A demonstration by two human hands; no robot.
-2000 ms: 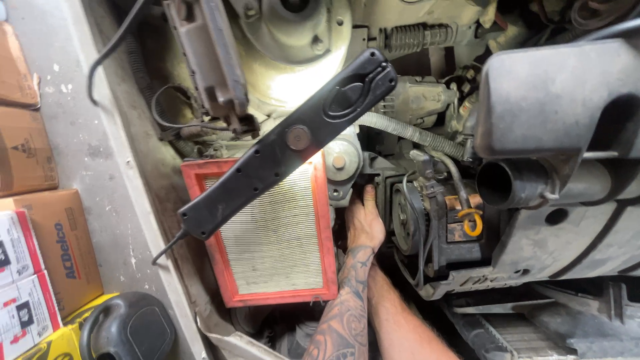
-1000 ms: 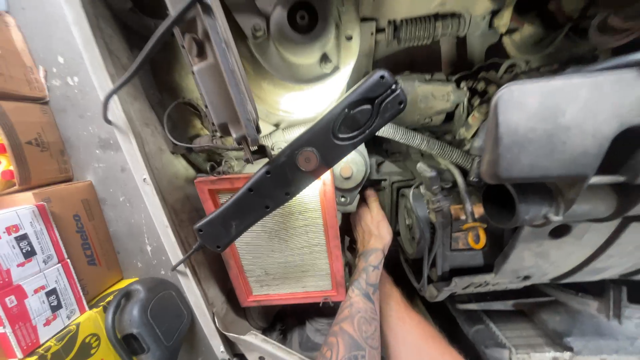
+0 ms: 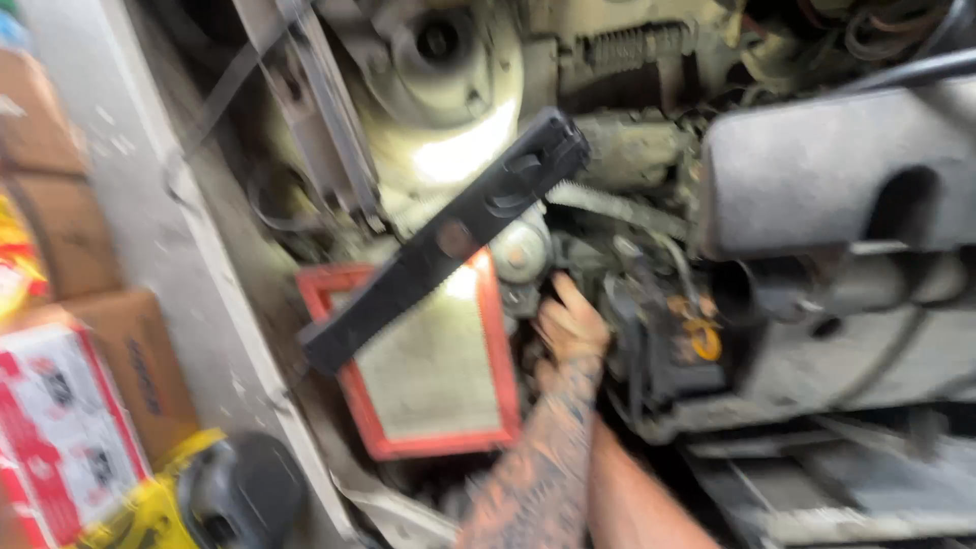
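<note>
Down in the car's engine bay, my left hand [image 3: 573, 324], at the end of a tattooed forearm, has its fingers bent into the gap beside a round metal mount [image 3: 520, 253]. Whether it grips anything is hidden. My right forearm [image 3: 637, 488] passes beneath the left one; its hand is mostly hidden, with perhaps a few fingers low in the same gap. To the left lies a red-framed pleated air filter [image 3: 431, 366]. A black work light [image 3: 450, 236] lies slantwise over the filter's top corner, lighting the strut tower [image 3: 450, 91]. The view is blurred.
Right of my hands are a belt-side engine part with a yellow ring [image 3: 703, 339] and a grey plastic intake housing [image 3: 808, 175]. The fender edge [image 3: 221, 297] runs down the left. Beyond it stand cardboard boxes [image 3: 137, 366] and a yellow package with a black jug [image 3: 244, 488].
My left hand has turned somewhat, and its bent fingers show more plainly beside the mount. Both arms remain in the same gap.
</note>
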